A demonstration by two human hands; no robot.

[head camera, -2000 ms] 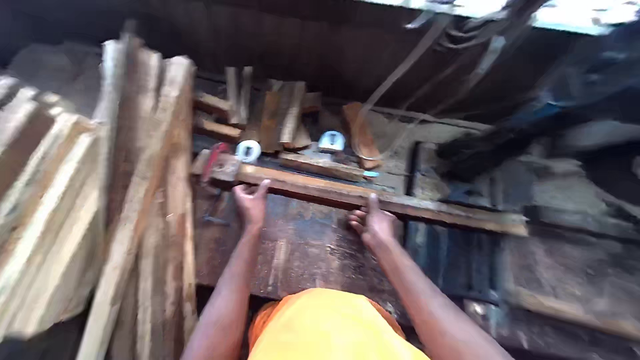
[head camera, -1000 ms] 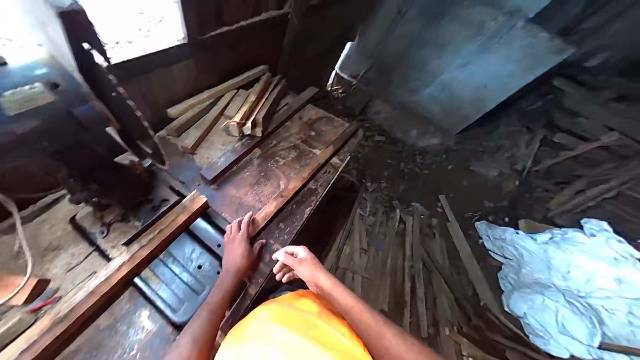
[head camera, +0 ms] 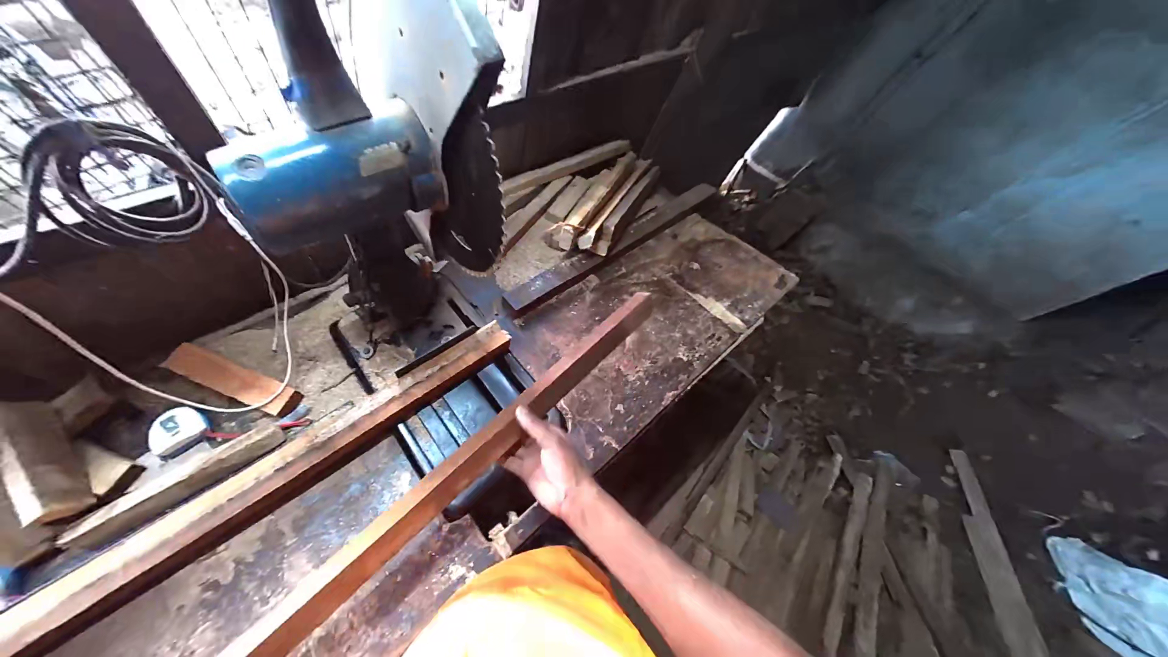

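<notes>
My right hand (head camera: 549, 464) grips a long reddish-brown wooden batten (head camera: 438, 493) near its middle, thumb on top and fingers beneath. The batten runs diagonally over the metal saw base (head camera: 456, 424) toward the worn workbench (head camera: 630, 401). My left hand is out of view. Beside the held piece, a second long wooden batten (head camera: 274, 484) lies on the bench, its end at the saw base. Behind them stands a blue cut-off saw motor (head camera: 319, 178) with its toothed circular blade (head camera: 479, 196) raised under a metal guard (head camera: 401, 55).
Short wood pieces (head camera: 598, 205) are stacked behind the bench. A tape measure (head camera: 177, 431) and wood offcuts (head camera: 224, 372) lie at the left. A coiled cable (head camera: 119, 182) hangs by the window. Wood strips (head camera: 858, 547) cover the floor at the right, near a pale blue sheet (head camera: 1118, 593).
One second ago both hands were in view over a batten on the bench. Now only my right hand shows, gripping a batten across the saw base. The view has swung toward the saw.
</notes>
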